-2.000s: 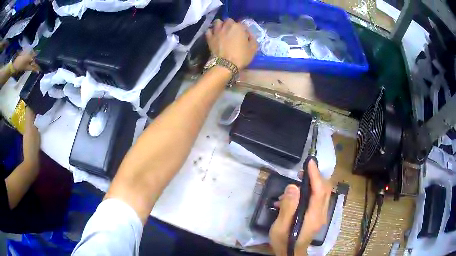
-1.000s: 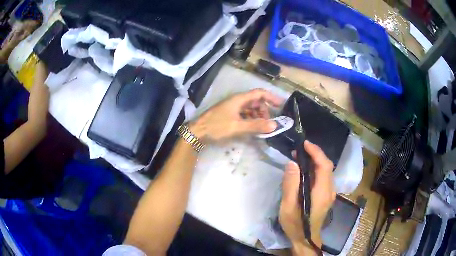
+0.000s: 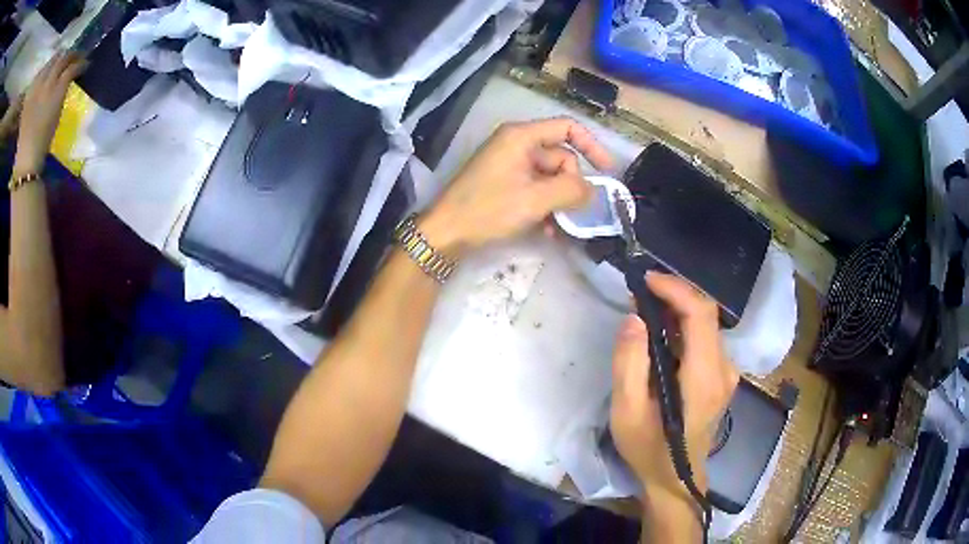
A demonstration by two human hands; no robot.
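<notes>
My left hand (image 3: 521, 186) holds a white-rimmed oval piece (image 3: 591, 218) by its left edge, above the white bench sheet. My right hand (image 3: 680, 372) grips a black soldering iron (image 3: 661, 356) like a pen. The iron's thin tip points up at the oval piece's right part; I cannot tell if it touches. A black housing (image 3: 696, 228) lies just behind and right of the piece. Another black housing (image 3: 749, 446) lies near the front edge, partly behind my right hand. Very thin red wires show near the first housing's left side.
A blue tray (image 3: 744, 104) of oval pieces stands at the back right. A black fume fan (image 3: 866, 303) is at the right. At left are a housing with an oval recess (image 3: 287, 191), foam sheets (image 3: 191, 53) and stacked housings. A co-worker's arm (image 3: 32, 234) is at far left. A small dark block (image 3: 591, 89) lies behind.
My left hand has come from the blue tray to the bench with an oval piece. Since a second ago the piece has turned more face-up by the iron tip. The view has shifted.
</notes>
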